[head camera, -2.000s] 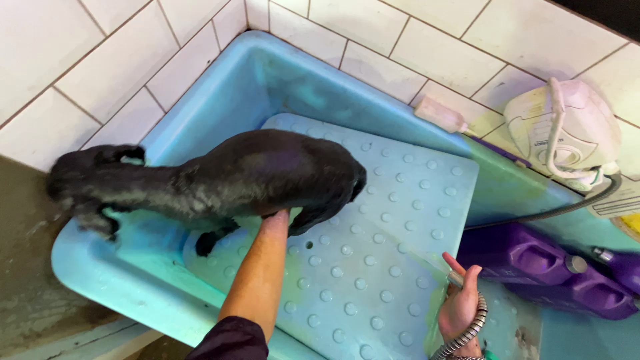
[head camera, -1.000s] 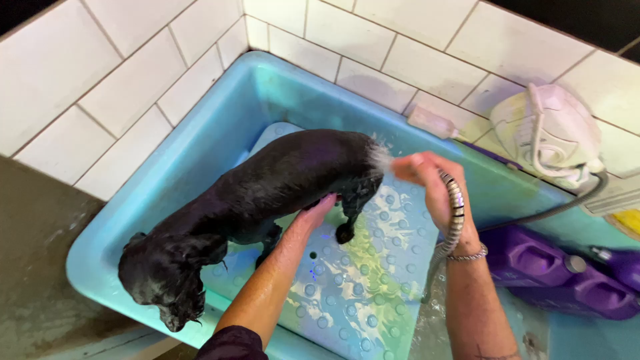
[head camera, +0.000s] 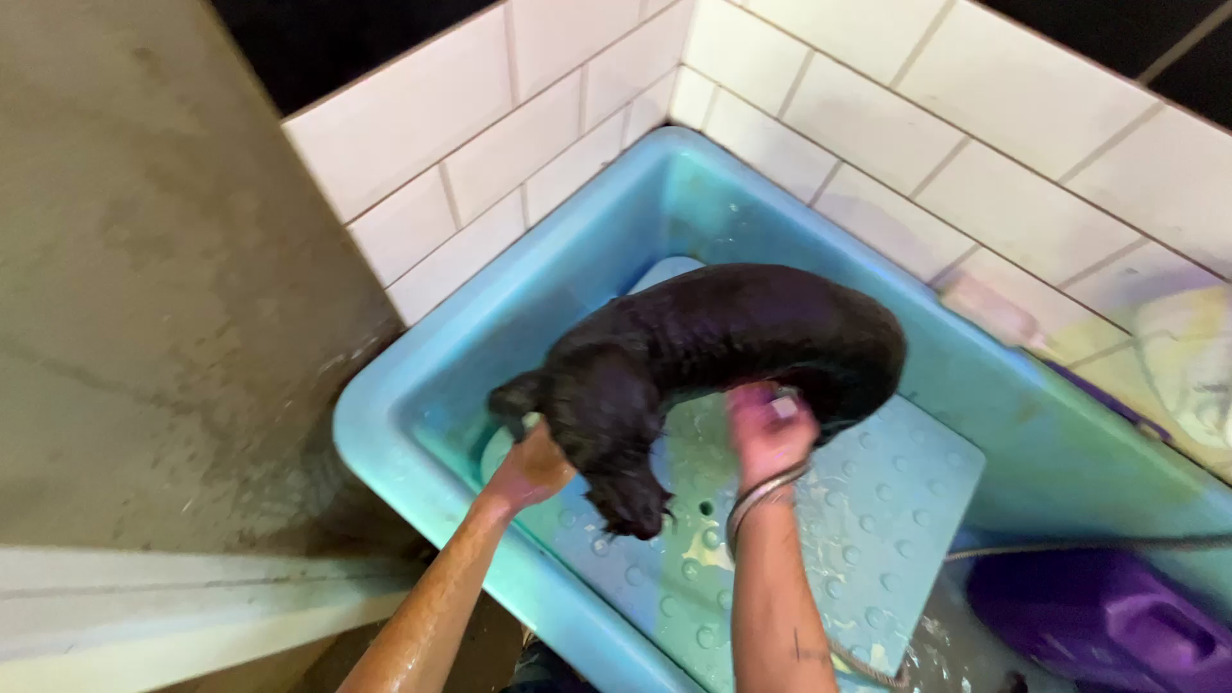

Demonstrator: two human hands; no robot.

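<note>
A wet black dog [head camera: 760, 322] stands curled on a studded blue platform [head camera: 866, 539] inside a blue tub [head camera: 385, 423], its head bent down toward me. My left hand [head camera: 532, 467] is at the dog's head and front end, its fingertips hidden behind the fur. Under the belly and flank is my right hand [head camera: 770, 428], blurred, with a coiled metal hose looped by the wrist. Something small and pale shows at its fingers; whether the hand grips it is unclear.
A purple jug [head camera: 1107, 616] lies at the tub's right end. On the back rim are a brush-like tool [head camera: 991, 306] and a pale, blurred object [head camera: 1193, 356]. White tiled walls [head camera: 866, 125] border the tub, and a grey-brown surface [head camera: 173, 289] adjoins its left.
The dog has curled its head round toward me. My left hand has gone from its belly to its head end; my right hand has moved from the rump to beneath the body. The view has shifted left.
</note>
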